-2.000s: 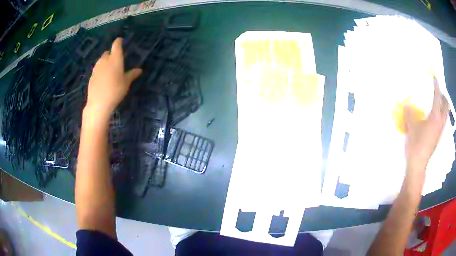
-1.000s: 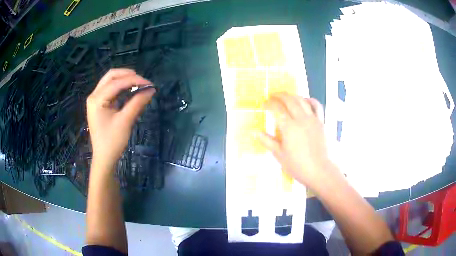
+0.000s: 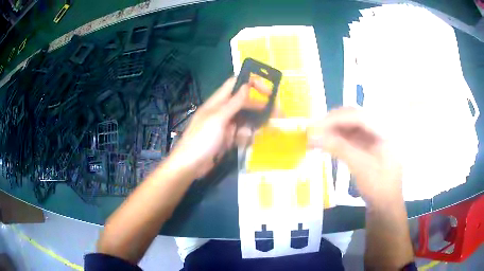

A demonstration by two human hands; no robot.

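My left hand (image 3: pixel 204 135) holds a black phone front housing (image 3: pixel 271 75) upright over the adhesive sheet, with yellow showing through its screen window. My right hand (image 3: pixel 355 140) is blurred, at the right edge of the adhesive sheet. Its fingertips meet the edge of a yellow adhesive piece (image 3: pixel 278 152); whether the piece is lifted off the sheet I cannot tell. The long white adhesive sheet (image 3: pixel 247 211) carries yellow rectangles in two columns, and dark notched cut-outs show at its near end.
A tangled housing pile (image 3: pixel 101 116) covers the left of the green bench. A large pile of white used backing sheets (image 3: pixel 414 106) lies on the right. A red stool or crate (image 3: pixel 466 233) stands beyond the bench's near right edge.
My left hand has moved right from the housing pile to the sheet, now with a housing in it. My right hand has drawn back to the right from the sheet's middle.
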